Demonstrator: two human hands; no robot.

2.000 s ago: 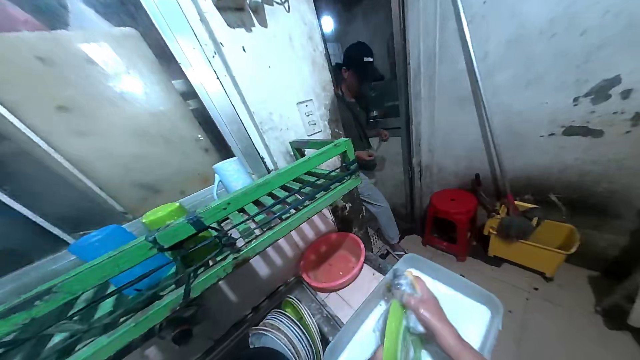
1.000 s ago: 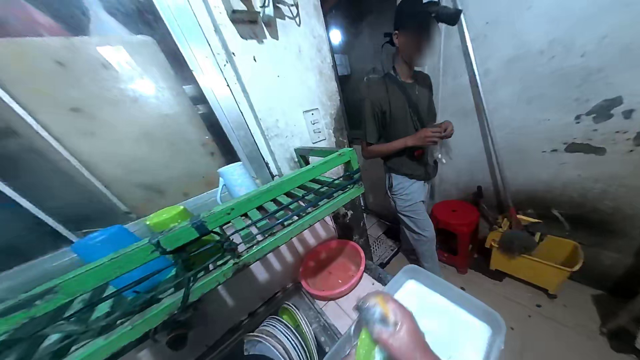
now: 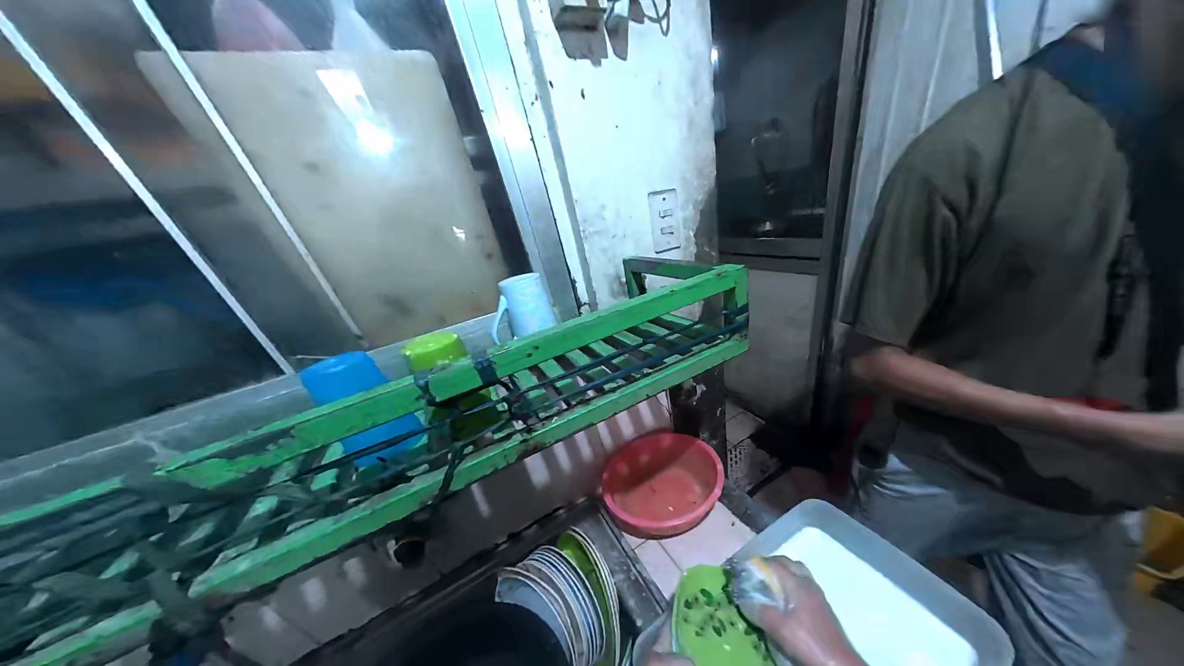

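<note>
My right hand [image 3: 800,615] is closed around a scrubbing pad [image 3: 757,585], which rests against the edge of a green plate [image 3: 708,615] with a leafy pattern. At the bottom edge, my left hand [image 3: 668,659] holds the plate's lower left side; only part of that hand shows. Both hands are over the near left side of a translucent plastic tub [image 3: 962,606] of white liquid. Left of the tub, several plates [image 3: 564,592] stand on edge in the sink.
A red basin [image 3: 662,486] sits on tiles behind the sink. A green rack [image 3: 555,342] with a blue cup [image 3: 361,398], a green cup [image 3: 444,370] and a light-blue mug [image 3: 527,305] crosses the left. A person [image 3: 999,277] stands close at right, beyond the tub.
The other person has come from the doorway to beside the tub, at right. The green plate shows more of its patterned face, with my right hand at its upper edge.
</note>
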